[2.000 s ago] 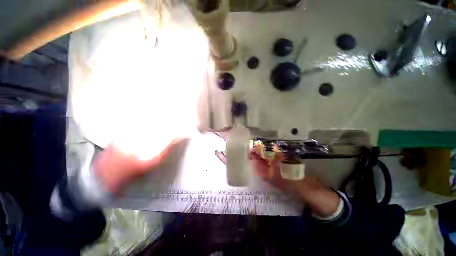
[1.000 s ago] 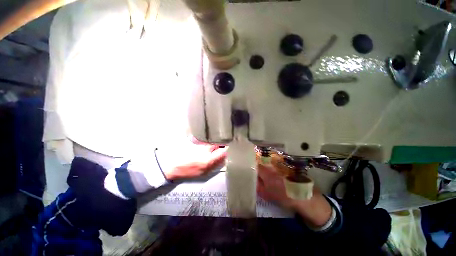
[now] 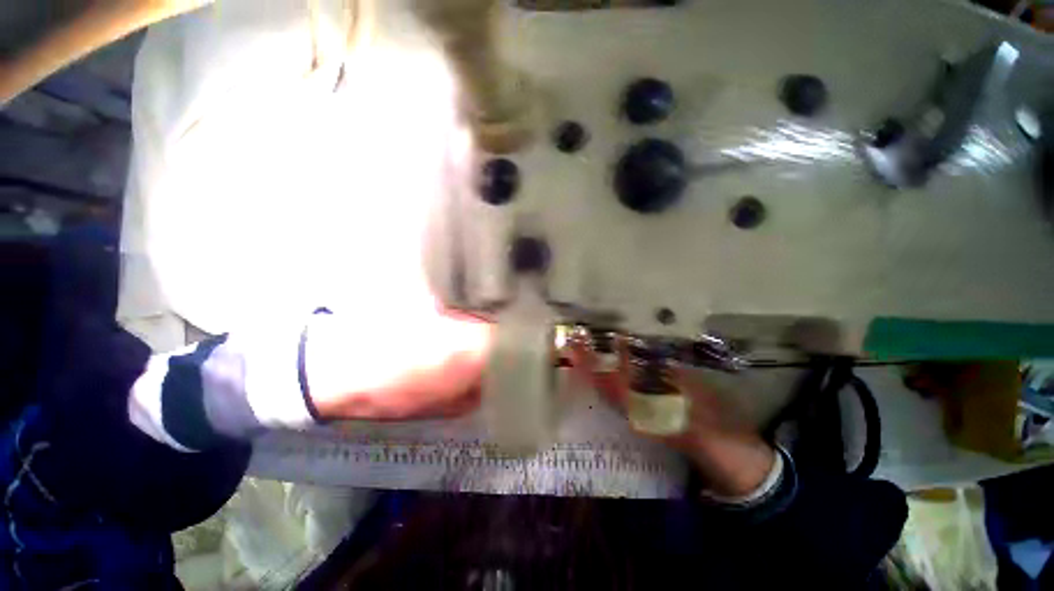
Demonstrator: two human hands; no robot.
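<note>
The cream sewing machine head (image 3: 786,254) fills the upper right, with black round plugs and a green panel. A pale upright guard (image 3: 520,375) stands at its front left. My left hand (image 3: 410,364) reaches in from the left; its fingers are hidden behind the guard and partly washed out by glare. My right hand (image 3: 682,421) is just right of the guard by the shiny metal parts, its fingers blurred and partly covered by a cream knob (image 3: 658,410). No fabric can be told between the hands.
Black-handled shears (image 3: 850,421) lie right of my right hand. A yellow box (image 3: 982,410) is at the far right. Lamp glare covers the upper left, with the lamp's orange edge (image 3: 81,46) above. A printed scale (image 3: 439,456) runs along the front edge. Cream bundles (image 3: 277,531) hang at the front.
My left hand first came in from the left to the guard, then moved a little further in behind it. My right hand stays near the metal parts. The view has shifted slightly.
</note>
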